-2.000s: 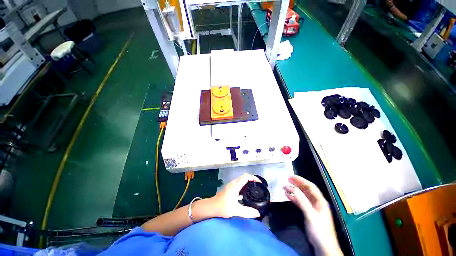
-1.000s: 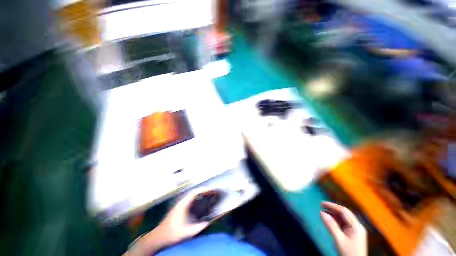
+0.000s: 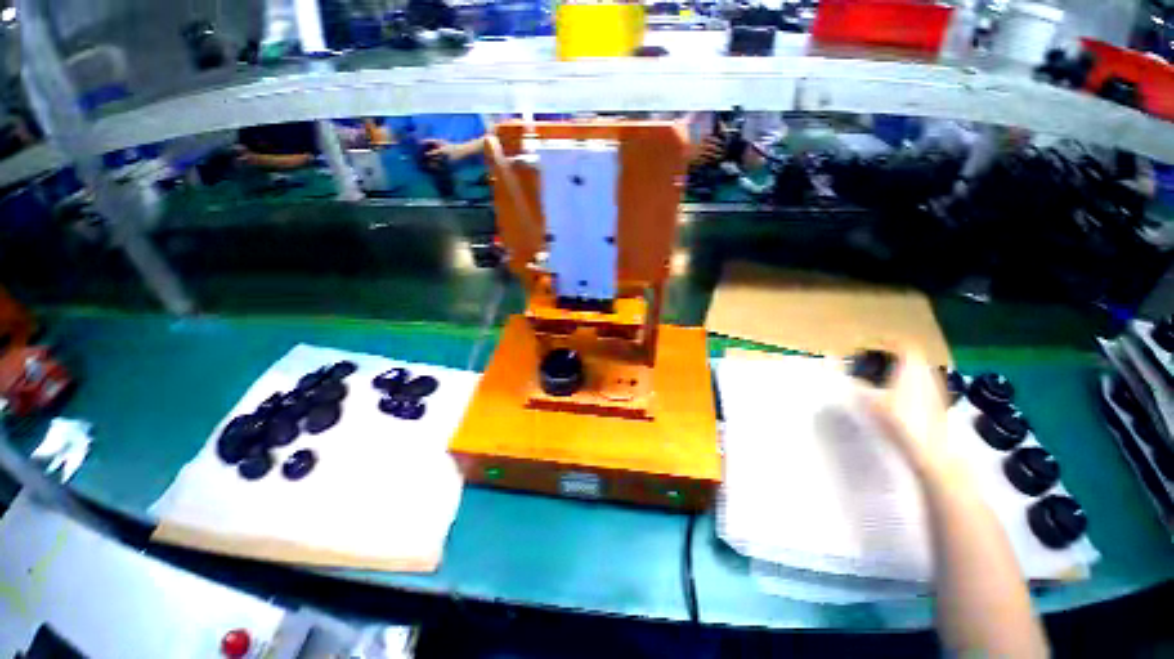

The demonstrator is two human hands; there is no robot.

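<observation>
My right hand [image 3: 912, 402] is blurred over the right-hand white sheets [image 3: 811, 476]. Its fingertips are at a black round unit [image 3: 873, 367]; blur hides whether they grip it. More thick black units [image 3: 1033, 470] stand in a curved row right of the hand. Another black unit [image 3: 561, 371] sits in the left seat of the orange press [image 3: 586, 451], under the press head. The right seat [image 3: 622, 386] shows no unit. My left hand is not in view.
Black discs [image 3: 277, 418] lie loosely on the left white sheet [image 3: 348, 515]. A brown cardboard sheet [image 3: 824, 309] lies behind the right sheets. A long shelf [image 3: 721, 84] crosses above. The white machine's corner with a red button [image 3: 234, 642] is lower left.
The view has swung right from the white machine to the orange press. My right hand has moved onto the right-hand sheets. My left hand, earlier holding a black unit, has left the picture.
</observation>
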